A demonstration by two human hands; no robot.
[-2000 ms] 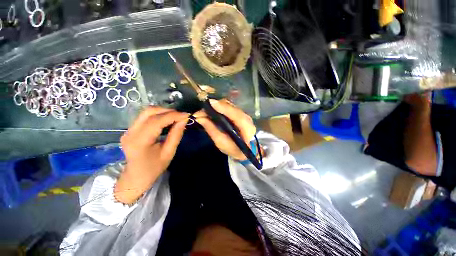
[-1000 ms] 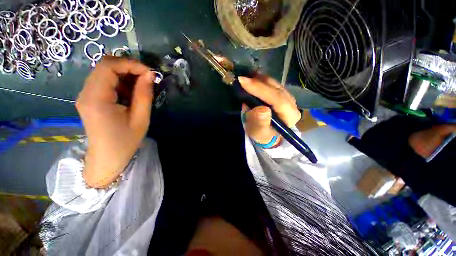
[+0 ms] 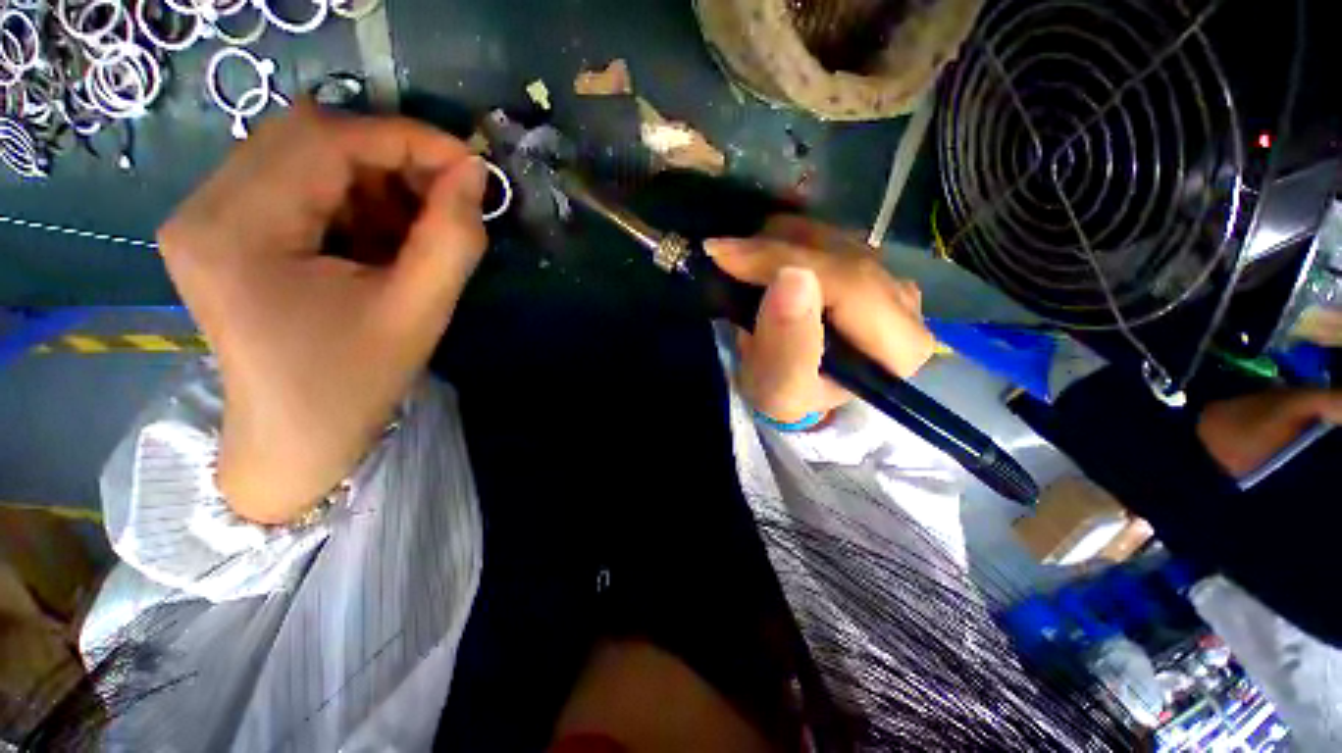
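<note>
My left hand (image 3: 331,294) pinches a small silvery ring (image 3: 498,191) between thumb and forefinger, left of centre. My right hand (image 3: 824,316) holds a soldering iron (image 3: 927,415) with a black handle and brass-coloured collar. The iron's thin shaft points up and left toward the ring; its tip is near the ring, over small dark and greyish bits on the bench, and is blurred. I cannot tell whether the tip touches anything. A loose heap of silvery rings (image 3: 121,77) lies at the top left.
A round tan tub (image 3: 868,91) stands at the top, right of centre. A black fan with a spiral wire guard (image 3: 1052,162) is right of it. Tan flakes (image 3: 680,143) lie between iron and tub. Another person's hand (image 3: 1266,430) is at the far right.
The hands have moved apart from where they met at the start, left hand carrying the ring left. The view has shifted closer, and the iron's tip now points nearer the ring.
</note>
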